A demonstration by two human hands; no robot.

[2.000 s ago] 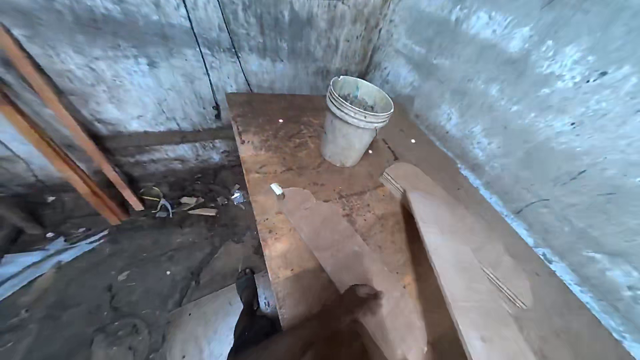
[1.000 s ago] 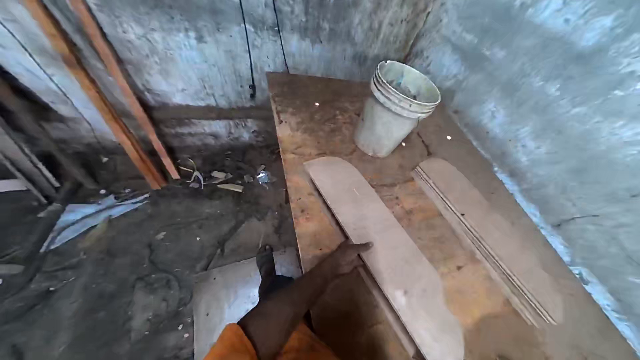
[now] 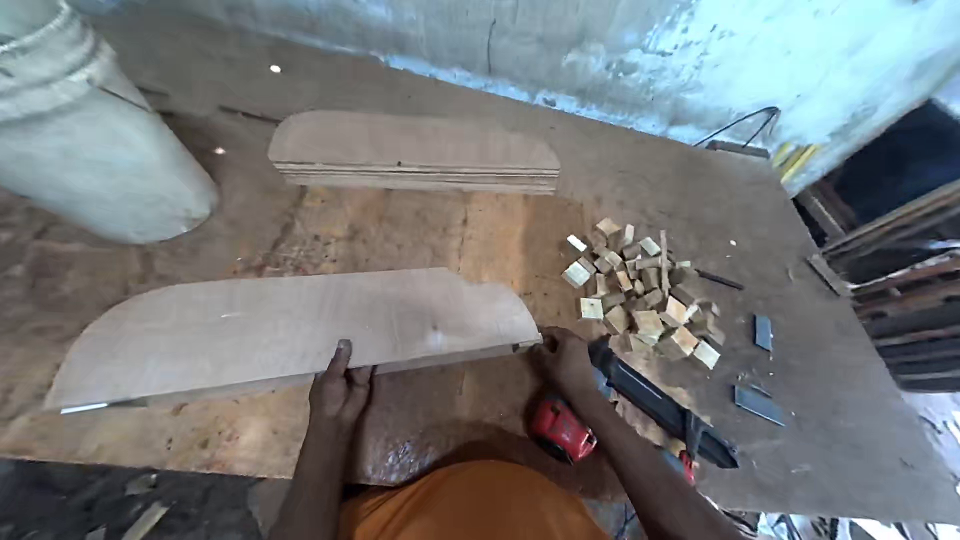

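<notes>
A long shaped plywood panel (image 3: 300,322) with rounded ends lies before me, more than one layer showing at its front edge. My left hand (image 3: 341,386) grips that edge near the middle, thumb on top and fingers beneath. At the panel's right end, my right hand (image 3: 562,360) holds the corner, its fingertips partly hidden. A red power tool (image 3: 562,431) lies below my right wrist, partly covered by the forearm. Beside that forearm is a black elongated tool (image 3: 667,405). Farther back rests a stack of similarly shaped plywood pieces (image 3: 412,142).
A pile of small wood blocks (image 3: 649,292) sits right of the panel. A whitish plastic bucket (image 3: 97,150) stands at the left. Two flat grey pieces (image 3: 761,405) lie near the right side of the wooden tabletop (image 3: 825,450). A stained wall (image 3: 600,67) borders the back.
The view has swung right, bringing the block pile and tools into sight. Both hands now hold the shaped panel; one second ago only one hand was visible at its edge.
</notes>
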